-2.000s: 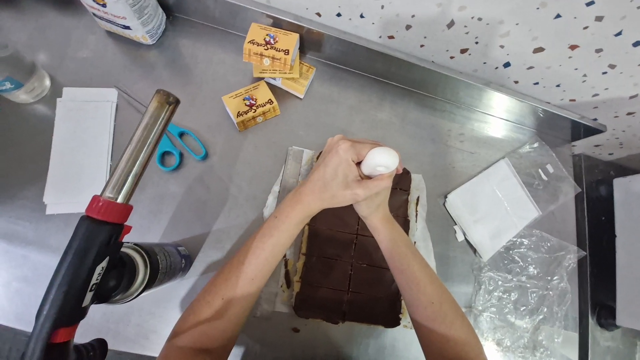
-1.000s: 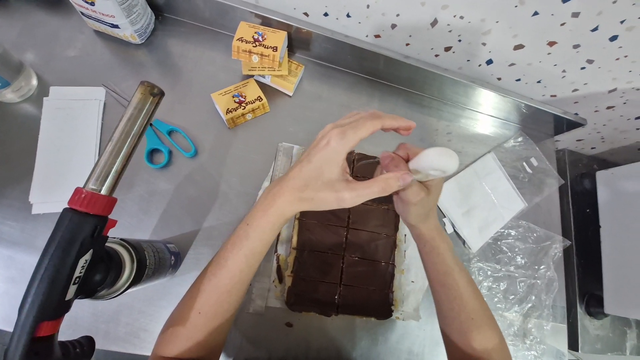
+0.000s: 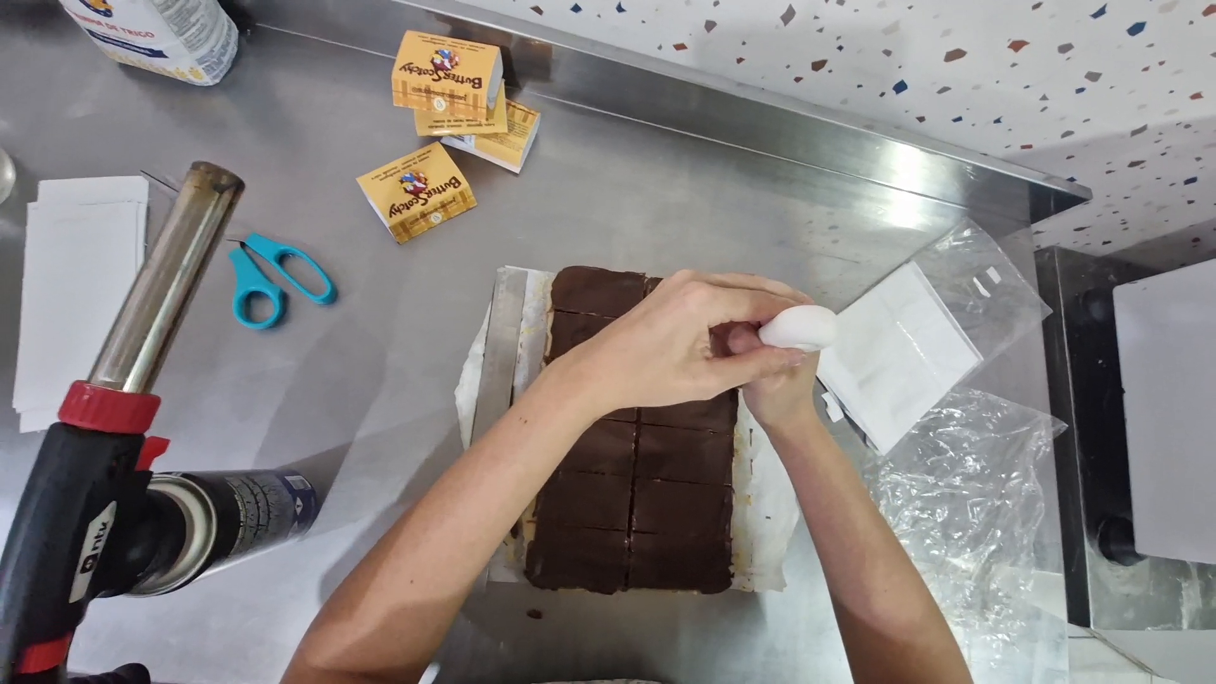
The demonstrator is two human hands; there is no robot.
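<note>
A slab of chocolate-topped bars (image 3: pixel 631 503), scored into rectangles, lies on white paper (image 3: pixel 769 513) with a flat metal bar (image 3: pixel 496 361) along its left side. Above its upper right part, my right hand (image 3: pixel 784 385) is closed on a white rounded handle (image 3: pixel 800 328); whatever continues below the handle is hidden. My left hand (image 3: pixel 679 337) reaches across the slab, its thumb and fingers curved around the right hand's fingers, fingertips at the handle's base. Whether the left hand also grips the handle cannot be told.
A blowtorch (image 3: pixel 95 494) on a gas canister (image 3: pixel 228 522) stands at left. Nearby are teal-handled scissors (image 3: pixel 256 290) and white cards (image 3: pixel 76 285). Yellow printed boxes (image 3: pixel 416 190) lie near the steel ledge (image 3: pixel 760 142). White sheets (image 3: pixel 898 356) and clear plastic (image 3: pixel 969 513) are at right.
Two seconds ago both hands were together on the white handle. The left hand then spread its fingers apart from it, and has now come back to the right hand at the handle.
</note>
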